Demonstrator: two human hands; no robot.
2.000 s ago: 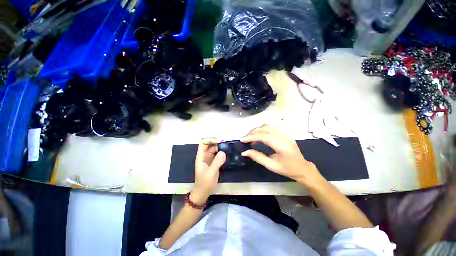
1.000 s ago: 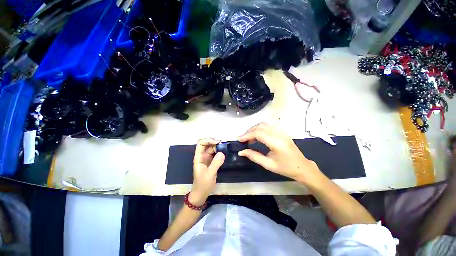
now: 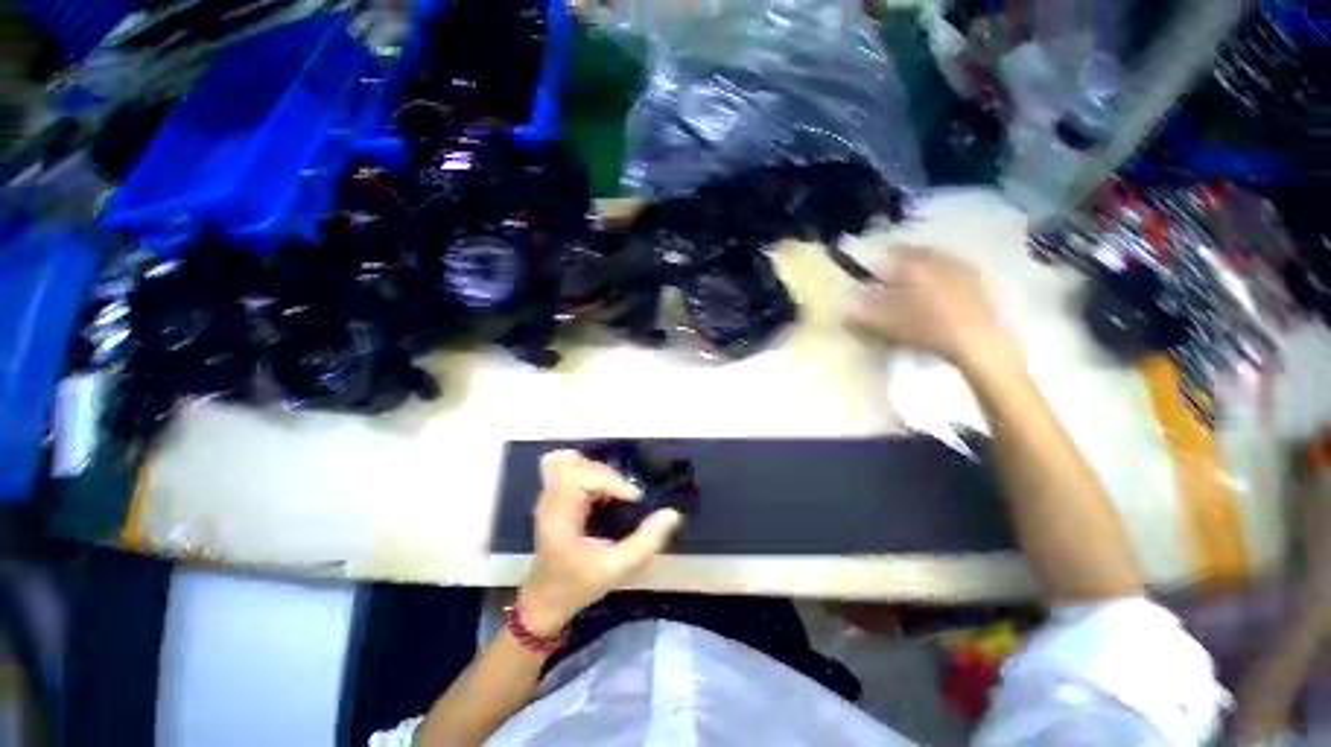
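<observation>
My left hand (image 3: 581, 537) holds a black plastic housing (image 3: 650, 493) over the left part of the dark work mat (image 3: 832, 496). Its fingers and thumb are around the housing's left side. My right hand (image 3: 923, 304) is blurred and reaches out to the back right, over the place of the pliers. The dark tip of the pliers' handle (image 3: 851, 261) shows beside its fingers. The rest of the pliers is hidden, and I cannot tell if the hand grips them. A white glove or cloth (image 3: 928, 394) lies under the right wrist.
Many black housings (image 3: 482, 273) are heaped at the back left, by blue bins (image 3: 241, 139). A clear plastic bag (image 3: 766, 95) lies behind small black parts (image 3: 788, 197). A tangled pile of wired components (image 3: 1168, 241) is at the right, behind orange tape (image 3: 1190, 438).
My right hand has left the housing and moved to the back right, to the pliers. My left hand still holds the housing, now slightly lower and turned. The view has shifted and blurred.
</observation>
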